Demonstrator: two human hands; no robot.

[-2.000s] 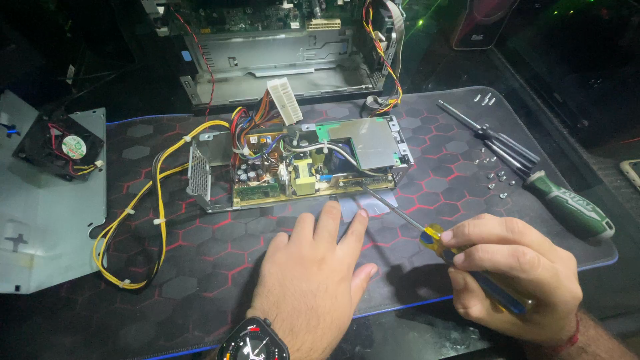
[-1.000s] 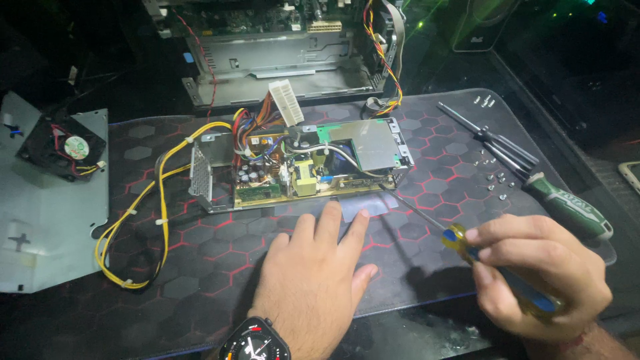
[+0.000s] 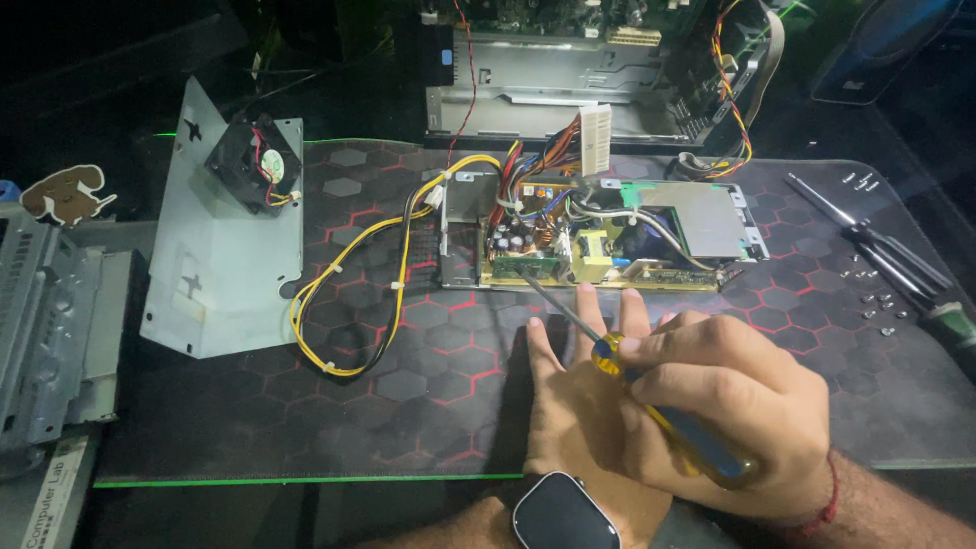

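An opened computer power supply unit (image 3: 610,236) lies on the hexagon-patterned desk mat (image 3: 427,404), its circuit board, capacitors and yellow transformer exposed. Between thumb and fingers my right hand (image 3: 724,404) grips a screwdriver (image 3: 606,354) with a blue and yellow handle; its tip is at the board's front edge, left of the transformer. My left hand (image 3: 579,404), wearing a smartwatch, is flat on the mat before the unit with spread fingers, holds nothing, and is partly hidden under my right hand. A bundle of wires ends in a white connector (image 3: 595,141) behind the unit.
A bent metal cover (image 3: 221,267) with a black fan (image 3: 255,164) stands left of the yellow cable loop (image 3: 347,267). An open computer case (image 3: 564,91) is behind. At right are loose screws (image 3: 884,301), a metal-shafted tool (image 3: 862,229) and a green handle (image 3: 949,328). Metal equipment (image 3: 46,305) sits far left.
My right hand has moved left across my left hand, and the screwdriver tip has gone from the unit's right part to its left part. The view has shifted left.
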